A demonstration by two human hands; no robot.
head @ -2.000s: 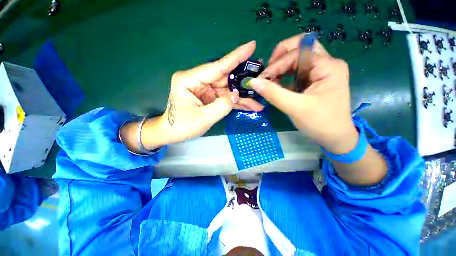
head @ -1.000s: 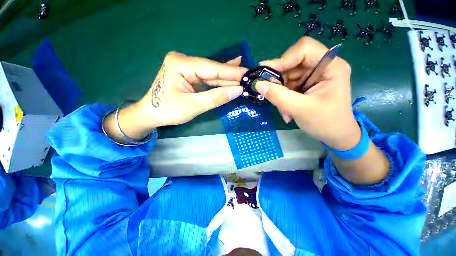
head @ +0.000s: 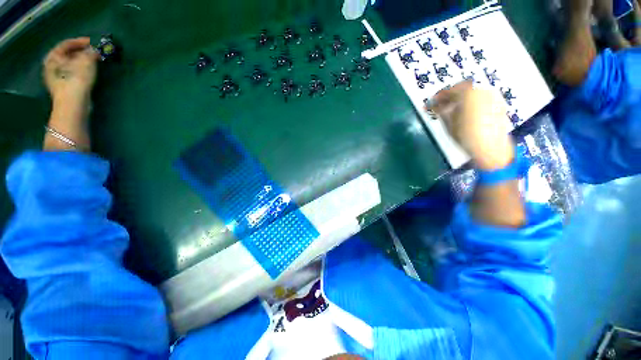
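Observation:
My left hand (head: 72, 70) is at the upper left, its fingertips closed at a small dark round part (head: 107, 47) with a yellowish centre. Whether the part touches the mat cannot be told. My right hand (head: 479, 123) is blurred over the white sheet (head: 528, 84) at the right, which bears rows of small black assemblies (head: 464, 31). A dark shape shows at its fingertips, too blurred to name, and the tweezers cannot be made out. More black assemblies (head: 283, 60) lie in loose rows on the green mat (head: 154, 105).
The blue perforated strip (head: 280, 242) lies across the white padded edge bar (head: 211, 285) and onto the mat. Clear plastic trays (head: 552, 158) lie below the sheet. Another person's blue sleeve (head: 608, 116) and hands are at the right edge.
The view has turned right. My hands have parted from around the dark round part. My left hand has moved to the far left, my right hand onto the white sheet.

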